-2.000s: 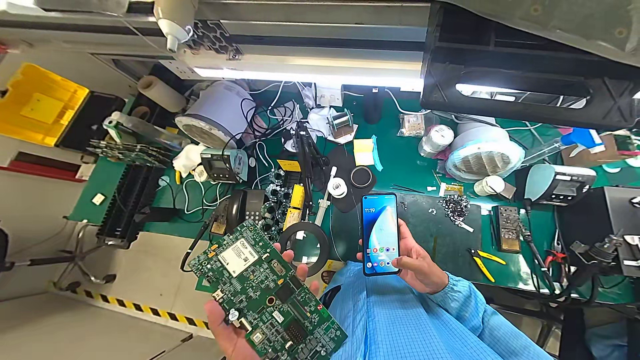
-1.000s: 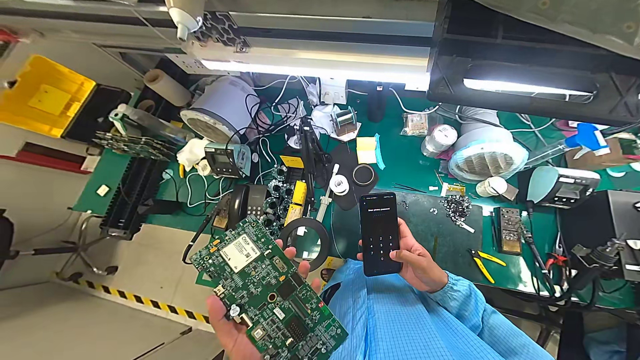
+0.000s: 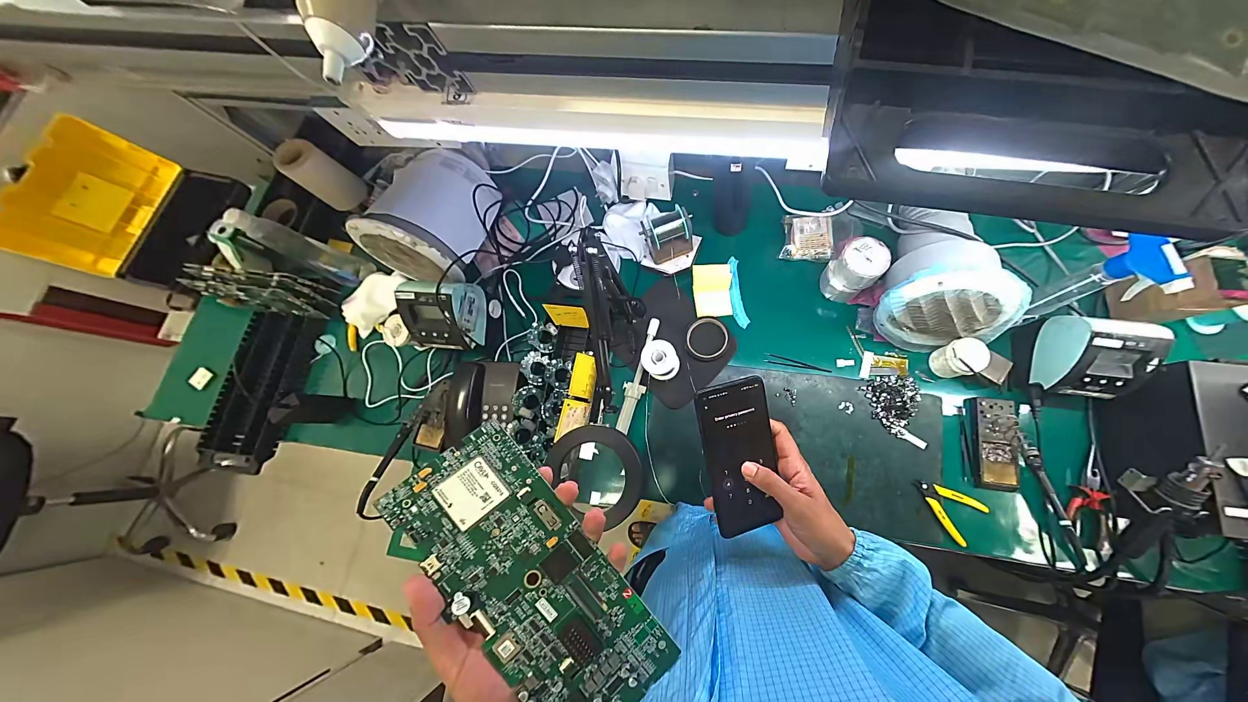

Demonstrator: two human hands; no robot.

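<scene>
My left hand holds a populated green circuit board from beneath, its fingertips showing along the far edge and its thumb on the near side. In my right hand is a black smartphone, upright, with the thumb over a dark keypad screen. A ring-shaped magnifier lies between the board and the phone. Right of the phone, small loose parts are heaped on a dark mat.
Yellow-handled cutters, a soldering tip cleaner and a soldering station are at the right. A desk phone, a black articulated arm, a solder wire spool and fume extractor hoods stand on the green bench. Cables run among them.
The phone's screen has gone from a lit blue home screen to a dark keypad, where several entry marks now show. Both hands keep hold of the board and the phone.
</scene>
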